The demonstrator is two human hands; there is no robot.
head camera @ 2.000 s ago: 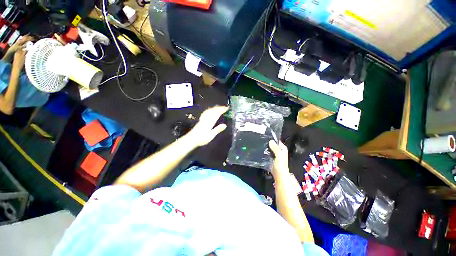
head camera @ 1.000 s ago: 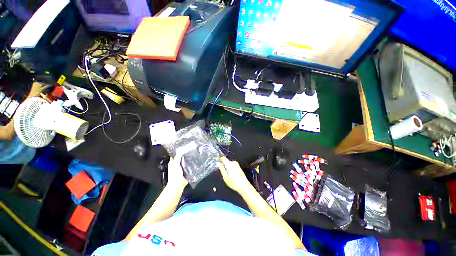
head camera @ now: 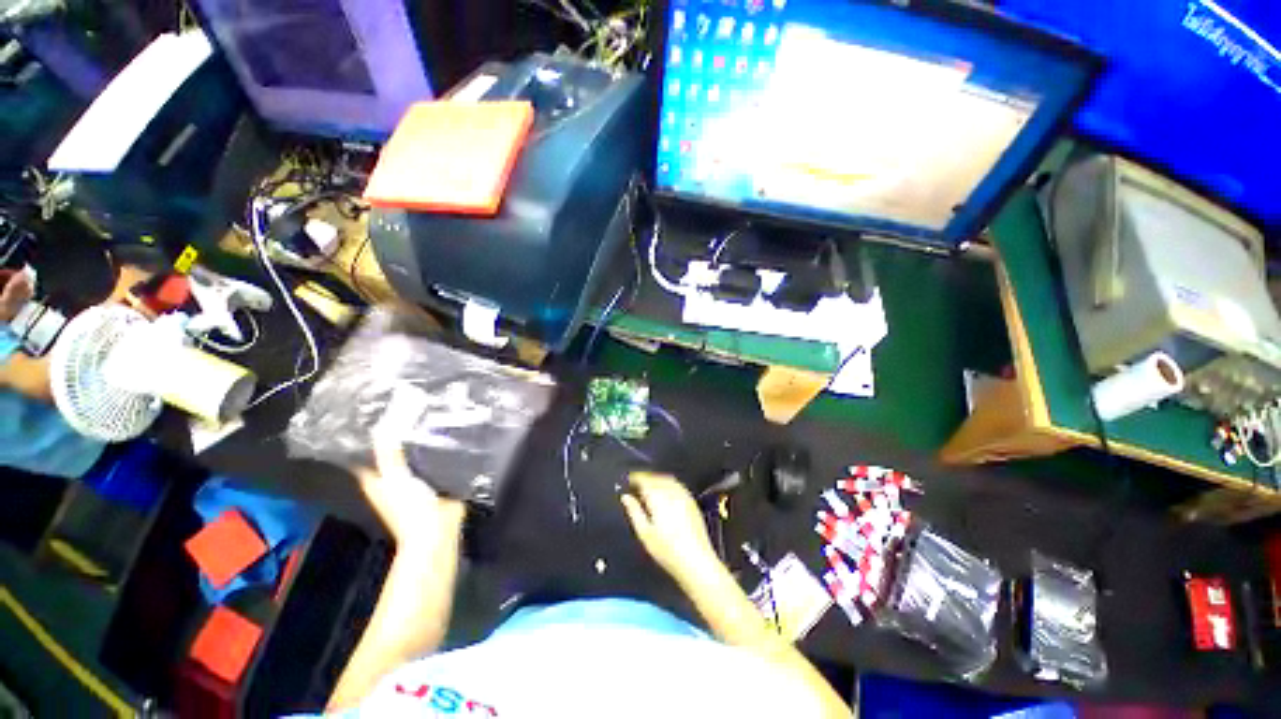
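A clear, crinkled plastic bag with a dark flat unit in it (head camera: 478,414) is at the left of the black mat. My left hand (head camera: 408,485) is on its near edge and holds it; the fingertips are partly blurred against the plastic. My right hand (head camera: 663,517) is off the bag, over the mat, with its fingers slightly bent and nothing seen in them. A green circuit board (head camera: 617,406) with thin wires lies between the bag and the shelf.
Red-and-white tagged parts (head camera: 860,541), bagged black units (head camera: 946,597) and a black mouse (head camera: 781,475) lie to the right. A white fan (head camera: 113,372) and a black crate (head camera: 323,604) are at left. A monitor (head camera: 843,127) and printer (head camera: 513,211) stand behind.
The bagged unit has moved left with my left hand, nearer the camera's left side. My right hand has let go of it and sits apart. The circuit board now shows fully.
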